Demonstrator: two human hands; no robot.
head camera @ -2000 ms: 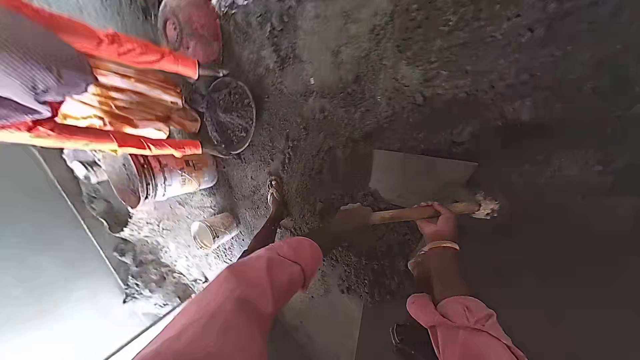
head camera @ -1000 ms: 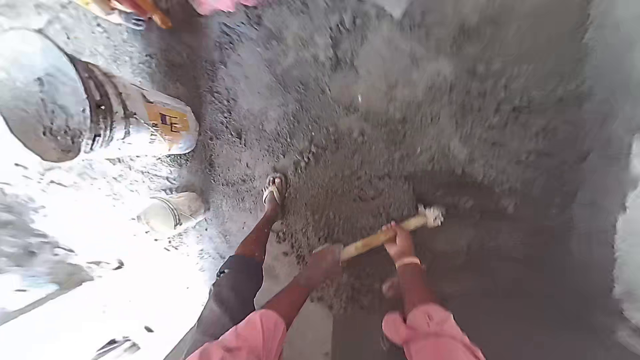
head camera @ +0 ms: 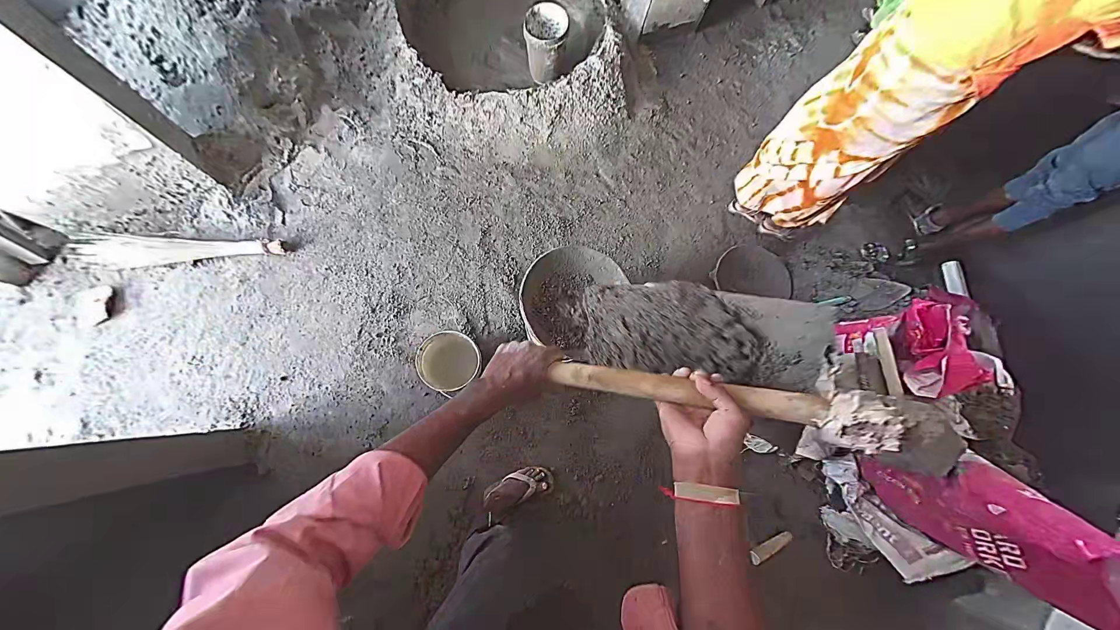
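My left hand (head camera: 518, 372) grips the end of a wooden handle (head camera: 630, 382) of a hoe-like tool. My right hand (head camera: 705, 420) is closed around the same handle nearer its mortar-caked head (head camera: 862, 420). The broad metal blade (head camera: 801, 328) lies beyond the handle and carries a heap of wet mortar (head camera: 674, 328), which reaches over the rim of a round pan (head camera: 528, 302). Dark mix lies in the pan. Just left of my left hand stands a small bucket (head camera: 448, 360) of cloudy liquid.
A person in orange-and-white cloth (head camera: 831, 140) stands at the upper right, another person's legs (head camera: 1050, 175) beyond. A second pan (head camera: 752, 271) lies near the blade. Pink sacks (head camera: 989, 516) are at right. At the top, a container (head camera: 546, 44) stands in a round basin (head camera: 464, 44).
The view has swung to another part of the floor. The tool's blade now bears a heap of mortar at the pan. Both hands have stayed on the handle.
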